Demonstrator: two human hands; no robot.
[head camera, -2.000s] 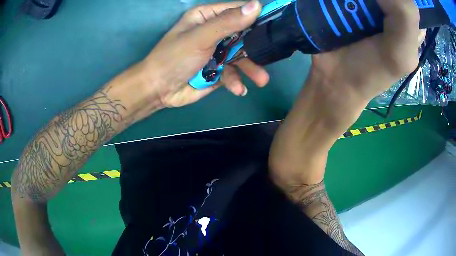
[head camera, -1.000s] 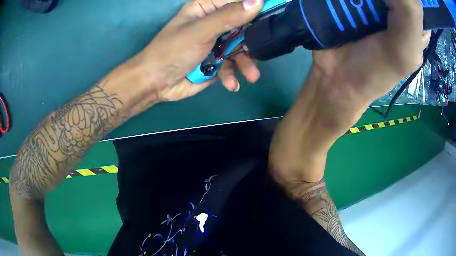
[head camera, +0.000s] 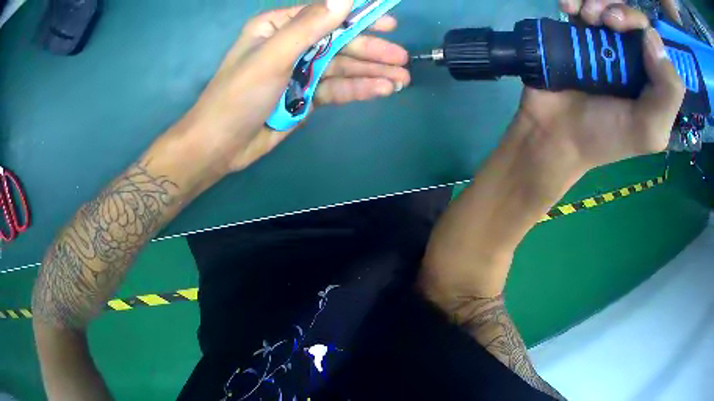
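My left hand (head camera: 266, 74) holds the light-blue handle housing (head camera: 287, 116) at the top centre, its open side showing. Red wires and small black parts lie inside the wider curved end. The far end of the housing runs out of the picture at the top. My right hand (head camera: 599, 117) is shut around the blue-and-black electric screwdriver (head camera: 579, 59), which lies level and points left. Its bit is just right of my left fingertips, apart from the housing. A tiny dark thing shows at the bit's tip; I cannot tell what it is.
Red-handled scissors (head camera: 13, 205) lie at the left edge of the green mat (head camera: 141, 63). A black block (head camera: 70, 23) is at the top left. Small wired components (head camera: 689, 133) show at the right, partly behind the screwdriver. Yellow-and-black tape (head camera: 153, 299) crosses the floor beyond the bench edge.
The screwdriver has moved right, away from the housing, and its bit is now out of the shell. My left hand has shifted left with the housing, and its fingers have spread.
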